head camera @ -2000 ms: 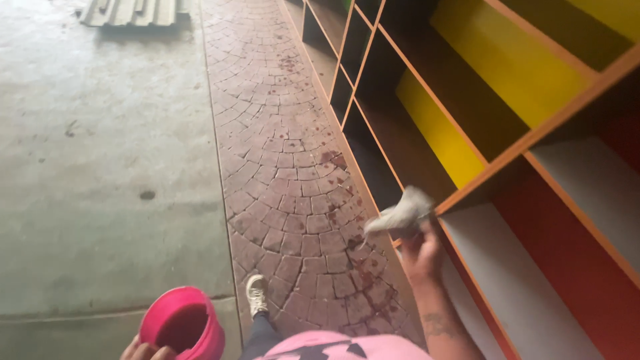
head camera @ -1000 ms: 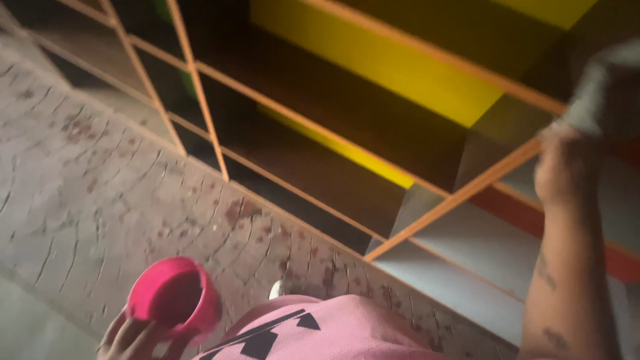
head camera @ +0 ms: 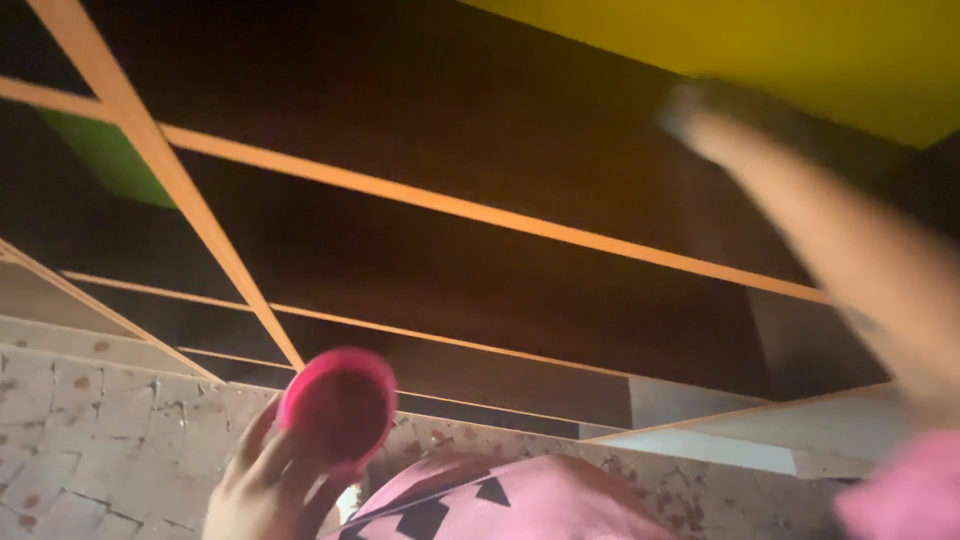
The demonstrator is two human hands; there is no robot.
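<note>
My left hand [head camera: 281, 469] grips a round pink plastic container [head camera: 341, 409] by its rim, low and left of centre, in front of the shelf's bottom edge; its inside is dark. My right arm reaches into a dark compartment of the shelving unit [head camera: 427, 199] at the upper right. My right hand [head camera: 694, 112] is blurred there, near the yellow back panel [head camera: 720, 37]. A greyish patch shows at its fingertips, but I cannot tell whether it is the pale cloth of the earlier frames.
Orange-edged boards and uprights [head camera: 210, 225] divide the shelving into compartments, one with a green panel [head camera: 112, 157]. Pale shelf surfaces [head camera: 705, 450] lie at the lower right. Stained, patterned paving [head camera: 97, 442] runs along the unit's base.
The view has turned and come closer to the shelving. My right hand, which held a pale cloth outside the compartments, is now inside one. My left hand still holds the pink container.
</note>
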